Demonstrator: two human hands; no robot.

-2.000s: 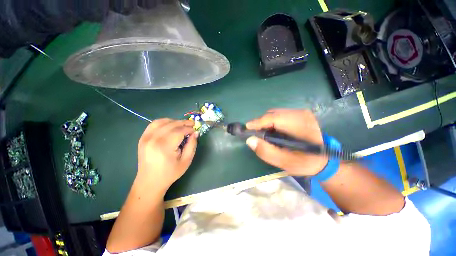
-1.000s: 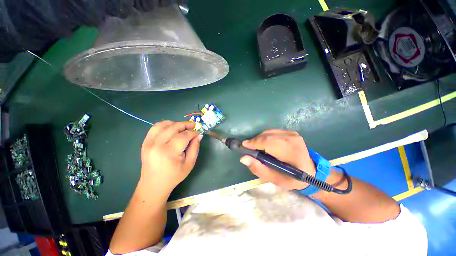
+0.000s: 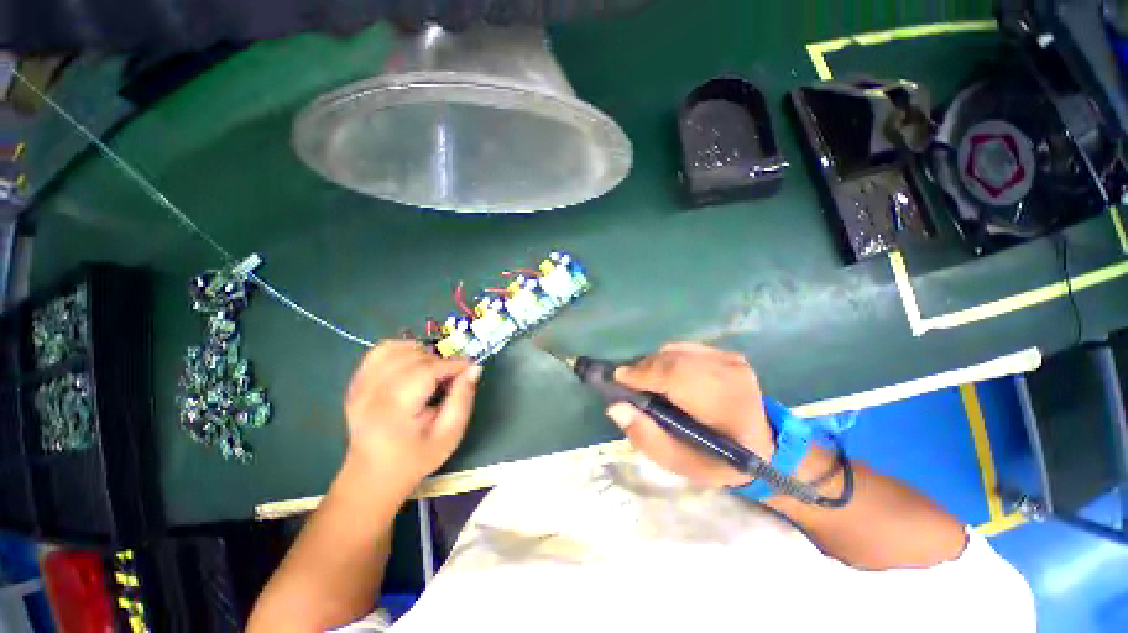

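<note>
Several circuit boards (image 3: 508, 309) with white, blue and yellow parts and red wires lie side by side in a slanting row on the green mat. My left hand (image 3: 408, 402) is at the row's left end, its fingers pinched on the solder wire (image 3: 297, 304), which runs up to the left. Whether it also touches the nearest board is hard to tell. My right hand (image 3: 695, 408) holds the black soldering iron (image 3: 678, 428) like a pen. The iron's tip is just below the row, apparently apart from the boards.
Small green circuit boards (image 3: 220, 383) lie in a pile at left, beside a black parts bin (image 3: 118, 402). The fume hood (image 3: 464, 148) hangs above the row. A small black tray (image 3: 730, 142), the iron stand (image 3: 872, 204) and a fan (image 3: 996, 171) are at upper right.
The view has shifted. More boards now show in the row, where my left hand covered part before. The iron's tip has moved away from my left fingertips and the boards.
</note>
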